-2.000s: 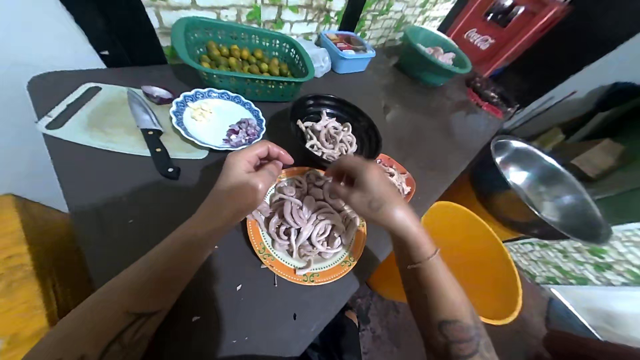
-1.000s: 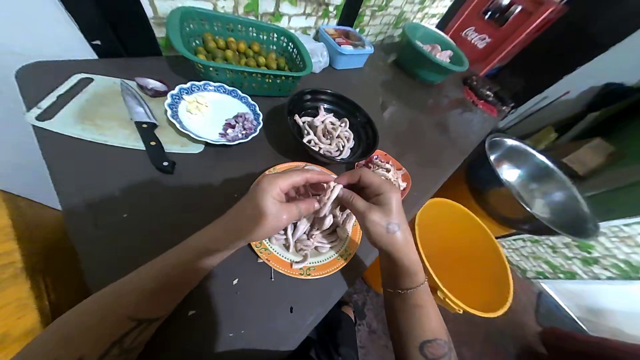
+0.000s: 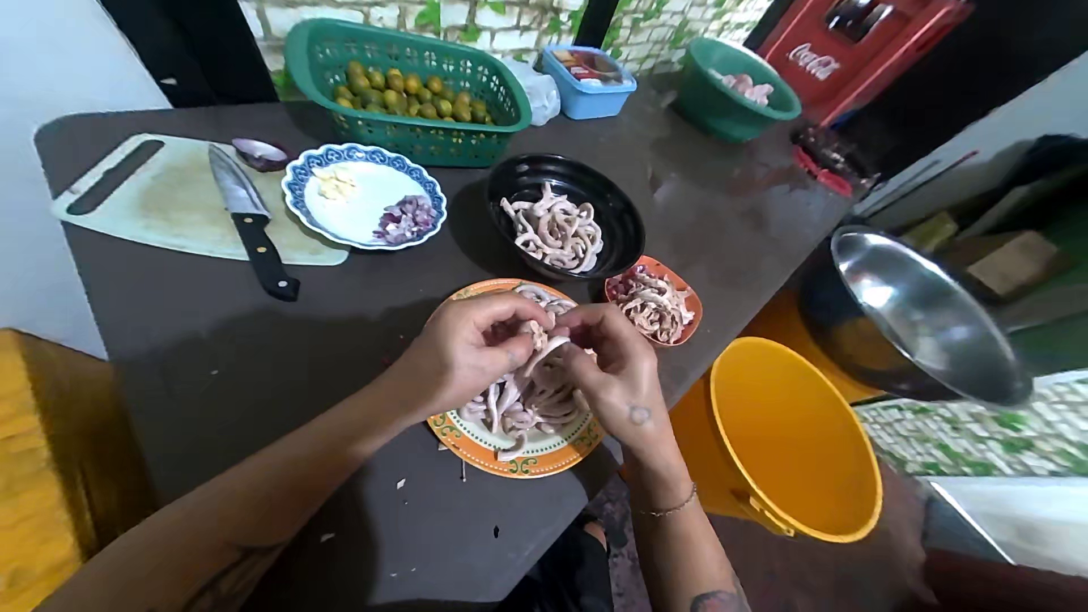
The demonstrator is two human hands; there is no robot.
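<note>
Pale, cord-like pieces of raw meat, apparently intestines [image 3: 520, 410], are heaped on an orange-rimmed plate [image 3: 531, 467]. Above the heap, my left hand [image 3: 463, 348] pinches one pale strip [image 3: 545, 354] between thumb and fingers. My right hand [image 3: 616, 365] grips the same strip from the other side, the fingertips of both hands nearly touching. More such pieces lie in a black bowl [image 3: 625, 208] just behind the plate. A small orange dish [image 3: 695, 316] of thin scraps stands right of the bowl, close to my right hand.
A kitchen knife [image 3: 252, 225] lies on a cutting board [image 3: 170, 212]. Beside it are an onion half [image 3: 260, 154] and a blue-rimmed plate [image 3: 340, 234]. Behind stand a green basket [image 3: 408, 144] of small fruits, a blue tub [image 3: 595, 100] and a green basin [image 3: 722, 106]. A yellow bucket [image 3: 795, 442] stands at right.
My hands, apart over the plate two seconds ago, have come together. Both now hold a pale strip, which has shown between them since one second ago.
</note>
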